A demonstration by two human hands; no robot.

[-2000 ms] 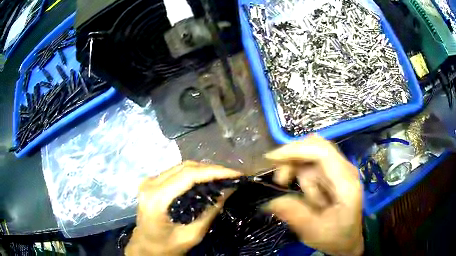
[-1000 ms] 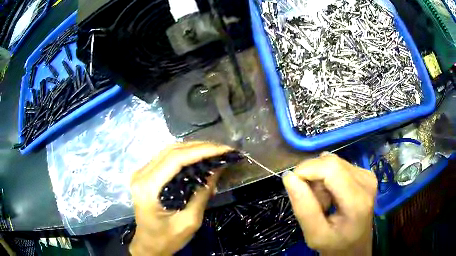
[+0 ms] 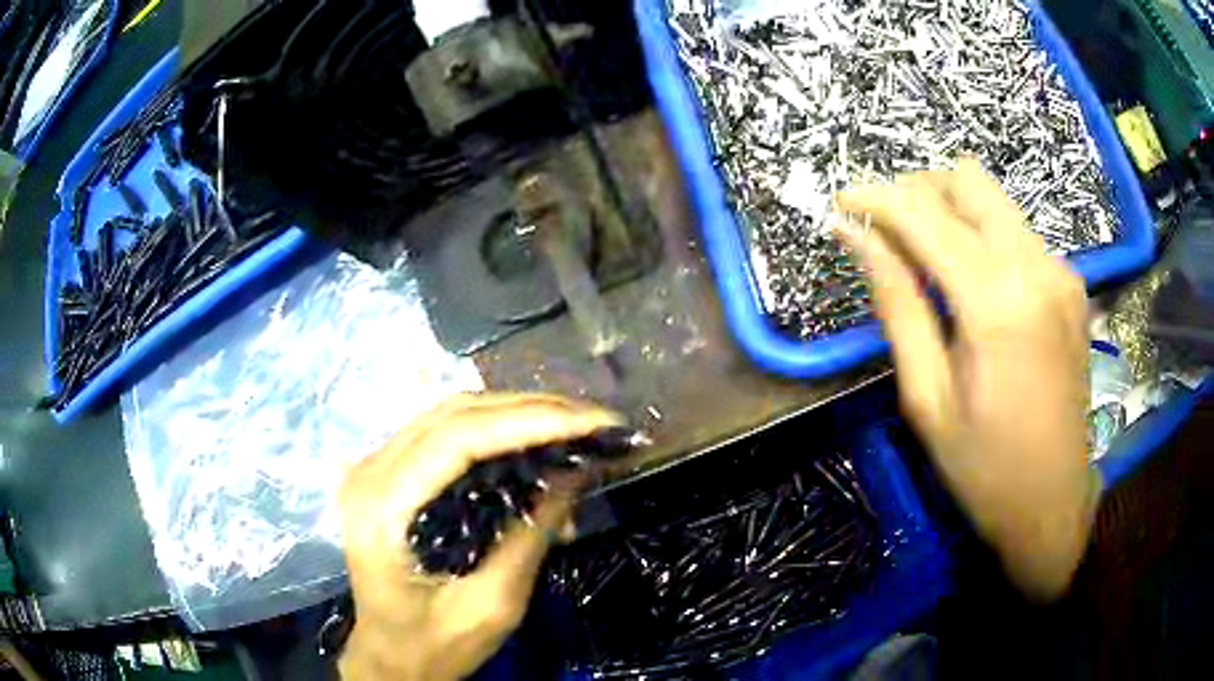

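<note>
My left hand (image 3: pixel 433 532) is closed around a bunch of slim glossy black barrels (image 3: pixel 486 503) at the lower centre. One barrel sticks out past the thumb and forefinger, with a small bright bit at its end. My right hand (image 3: pixel 985 346) is over the metal-parts tray (image 3: pixel 799 357), fingers spread and pointing into the heap of small silver pieces (image 3: pixel 879 113). Its fingertips are blurred, and I cannot tell whether they touch or hold a piece. The barrel bin (image 3: pixel 746 572), holding many black barrels, lies below the bench edge.
The bench press (image 3: pixel 486 80) stands at top centre on a worn metal base plate (image 3: pixel 666 386). A clear plastic bag (image 3: pixel 293 426) with pale pieces lies left of it. The left tray (image 3: pixel 173 326) holds black pieces. A blue side bin (image 3: pixel 1152 439) is at far right.
My right hand has moved from beside the bunch, where a thin bright strand ran between the hands, up and right over the silver pieces. My left hand keeps its bunch in nearly the same place.
</note>
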